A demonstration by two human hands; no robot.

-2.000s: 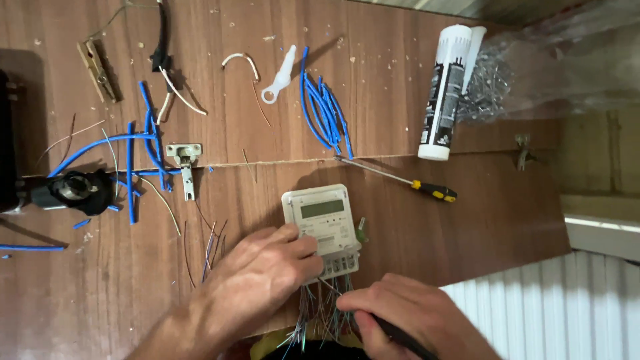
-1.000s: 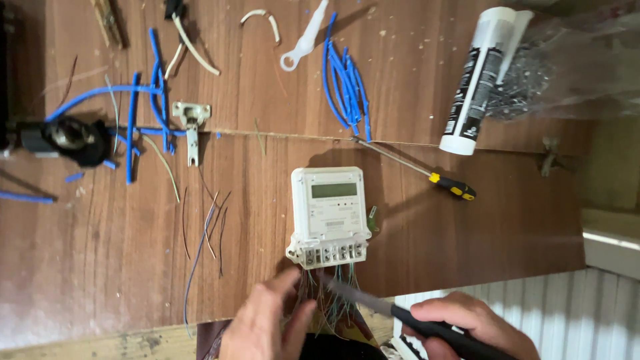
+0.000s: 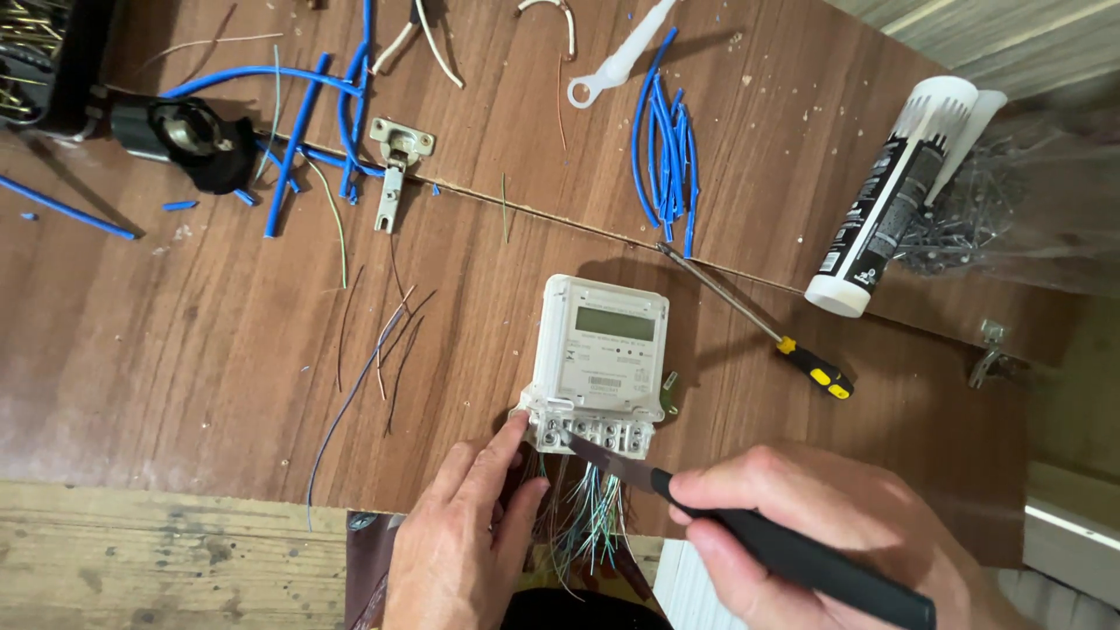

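Note:
A white electricity meter (image 3: 604,350) with a display lies on the brown wood board. Thin multicoloured wires (image 3: 595,516) hang from its terminal block (image 3: 595,435), off the board's near edge. My right hand (image 3: 814,525) is closed around the black handle of a knife (image 3: 612,464), whose blade tip touches or lies just over the left terminals. At the meter's lower left corner, my left hand (image 3: 472,516) rests its index fingertip against the casing; its thumb is beside the wires. Whether the left fingers pinch a wire cannot be told.
A yellow-black screwdriver (image 3: 814,367) lies right of the meter, below blue cable pieces (image 3: 669,157). Farther right are a sealant cartridge (image 3: 892,197) and a plastic bag of screws or nails (image 3: 962,210). Left lie a cabinet hinge (image 3: 398,157), loose wires and a black box (image 3: 52,70).
The knife tip has moved from the wires below the meter up to its terminals. My left hand has come up to touch the meter's lower left corner. The view has shifted.

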